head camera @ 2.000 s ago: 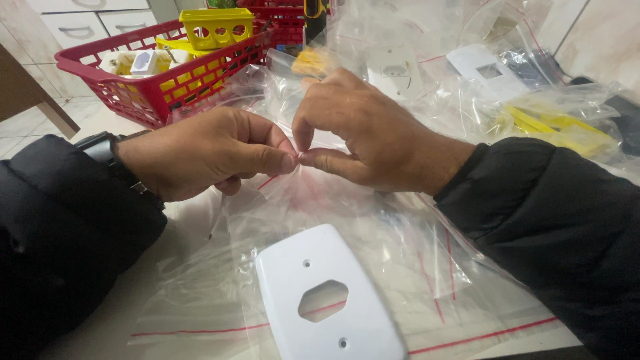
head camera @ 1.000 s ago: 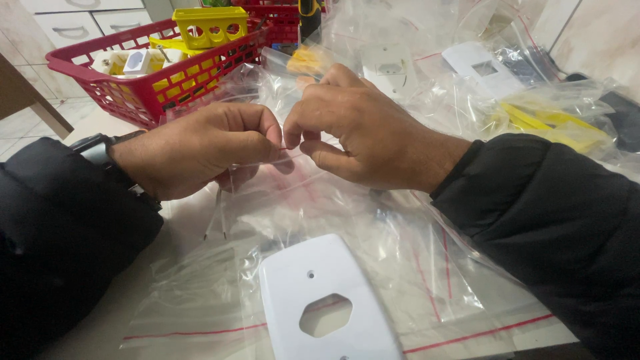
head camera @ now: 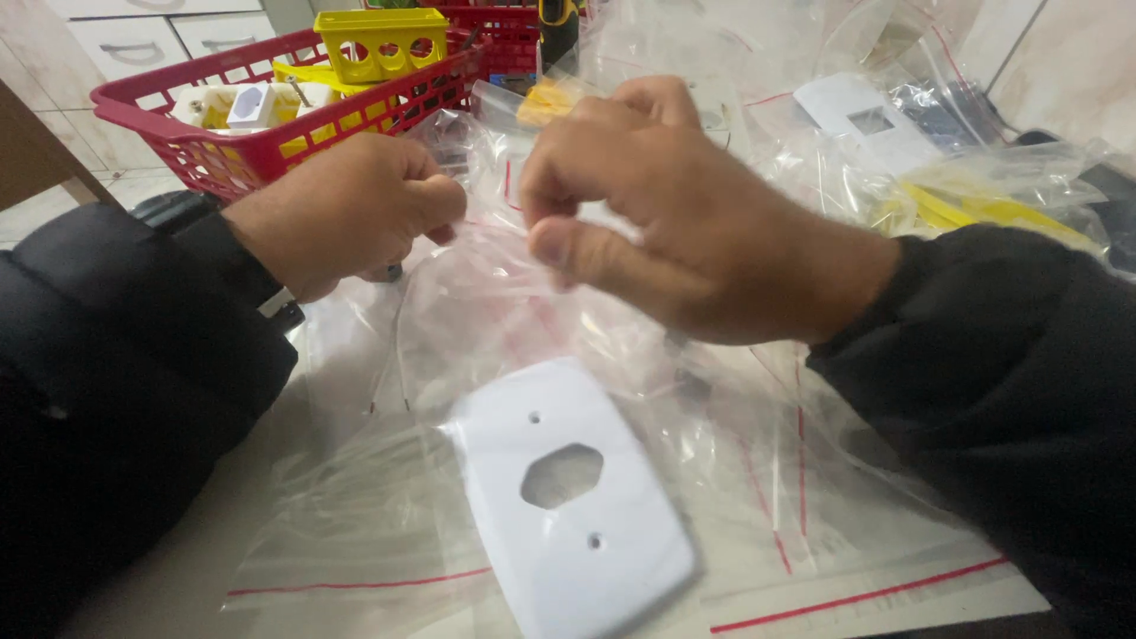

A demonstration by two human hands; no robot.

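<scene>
Both hands are over a heap of clear zip bags point(head camera: 355, 532) with red seal lines. My left hand point(head camera: 355, 213) has its fingers curled against the thumb at the upper left of the heap; whether thin film is pinched there cannot be told. My right hand point(head camera: 674, 213), a little blurred, is apart from it, with a gap between thumb and bent forefinger, above the crumpled plastic. Below the hands a white outlet cover plate point(head camera: 577, 506) with a hexagonal opening and two screw holes lies tilted on the bags. Thin wires hang below my left hand.
A red plastic basket point(head camera: 257, 146) at the upper left holds a yellow electrical box point(head camera: 382, 44) and white socket parts point(head camera: 251, 106). A second white plate point(head camera: 865, 120) and yellow pieces point(head camera: 985, 213) in clear bags lie at the right. An orange item point(head camera: 543, 105) is bagged behind the hands.
My hands were close together, fingertips nearly touching, in both earlier frames; now they have drawn apart. The white plate remains on the bags.
</scene>
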